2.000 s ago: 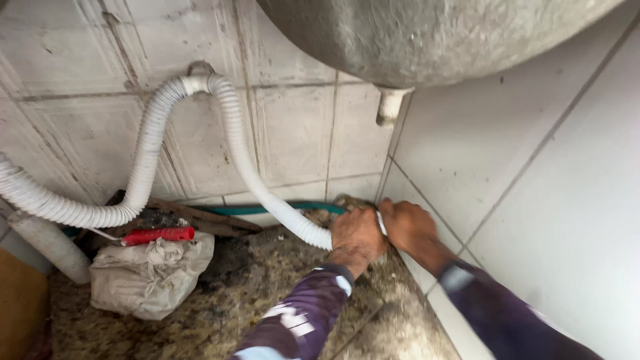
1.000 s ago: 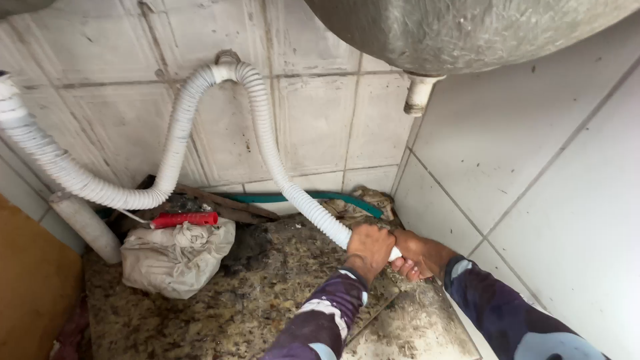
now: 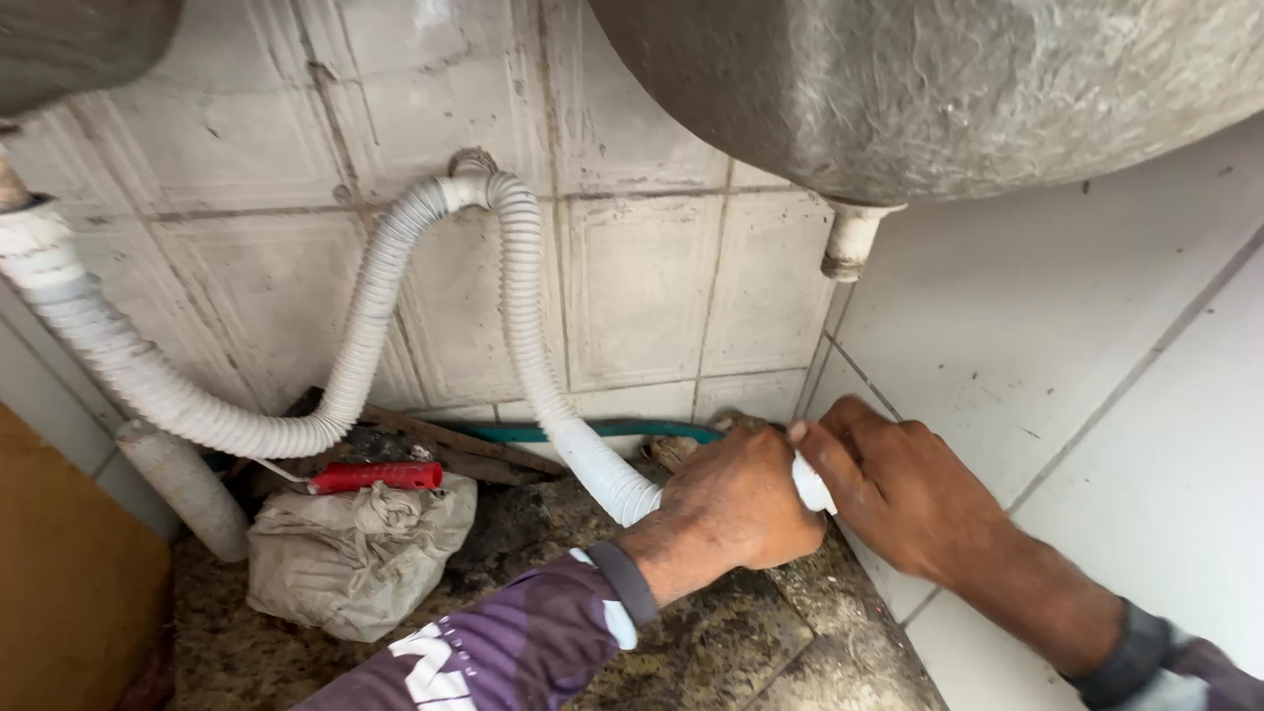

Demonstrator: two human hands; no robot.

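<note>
A white corrugated drain hose point(image 3: 523, 296) runs from a fitting on the tiled wall down to my left hand point(image 3: 746, 499), which is closed around it near its end. The white tip of the hose point(image 3: 812, 484) shows between my two hands. My right hand point(image 3: 889, 484) is at that tip, thumb and fingers bent against it; its hidden fingers leave the grip unclear. Above them hangs a metal sink bowl point(image 3: 889, 99) with a short white drain outlet point(image 3: 851, 242), apart from the hose. Another corrugated branch point(image 3: 197, 395) joins a second drain at the left.
A red paint roller handle point(image 3: 380, 477) lies on a crumpled pale cloth or bag point(image 3: 355, 563). Beside it leans a pale cylinder point(image 3: 183, 489). A green hose point(image 3: 612, 430) runs along the wall's foot. Tiled walls stand behind and at right; an orange-brown panel point(image 3: 69, 553) is at left.
Both hands remain low by the hose end. The right hand's fingers have shifted about the tip. The view has moved, bringing the left sink bowl into sight.
</note>
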